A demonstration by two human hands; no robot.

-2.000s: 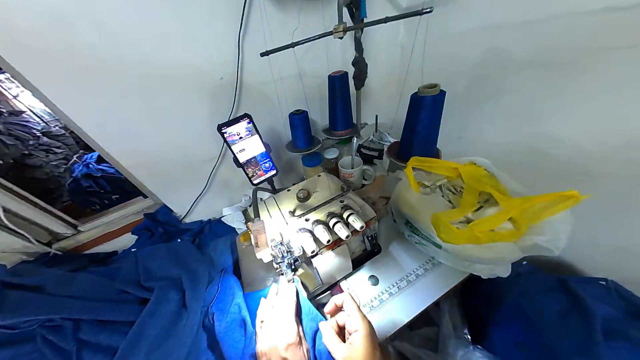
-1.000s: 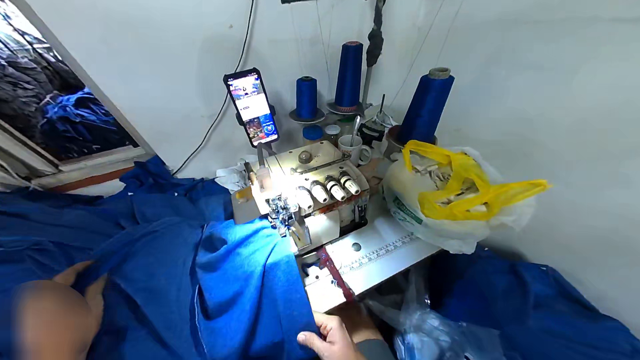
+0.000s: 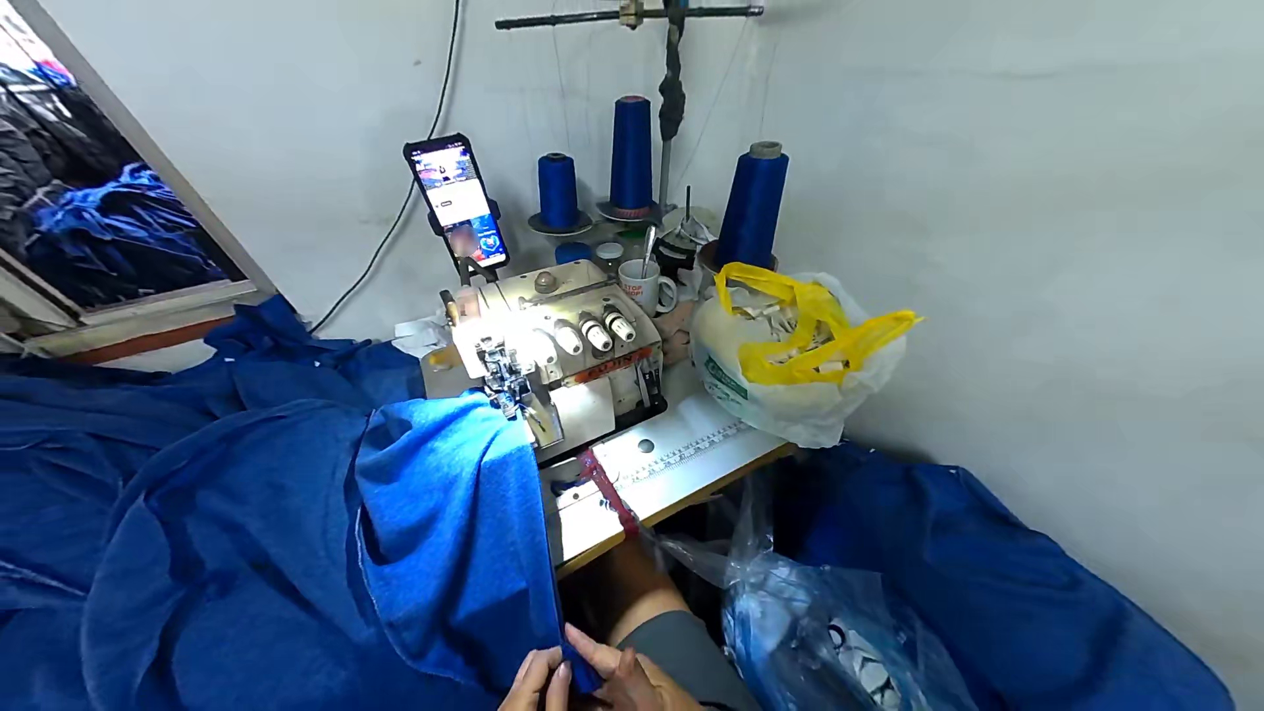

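Blue fabric hangs from the needle area of an overlock sewing machine, its right edge running down toward me. At the bottom of the view my left hand pinches that edge. Just to its right, my right hand holds the same edge, with a dark blue fold between the two hands. The machine's lamp lights its presser foot, where the fabric's upper corner lies.
More blue fabric spreads across the left side. Behind the machine stand blue thread cones, a phone on a holder and a mug. A white bag with yellow handles sits right of it, above a clear plastic bag.
My left hand has moved from the fabric at the far left to the fabric's right edge, beside my right hand. Two seconds ago both hands were close to the presser foot.
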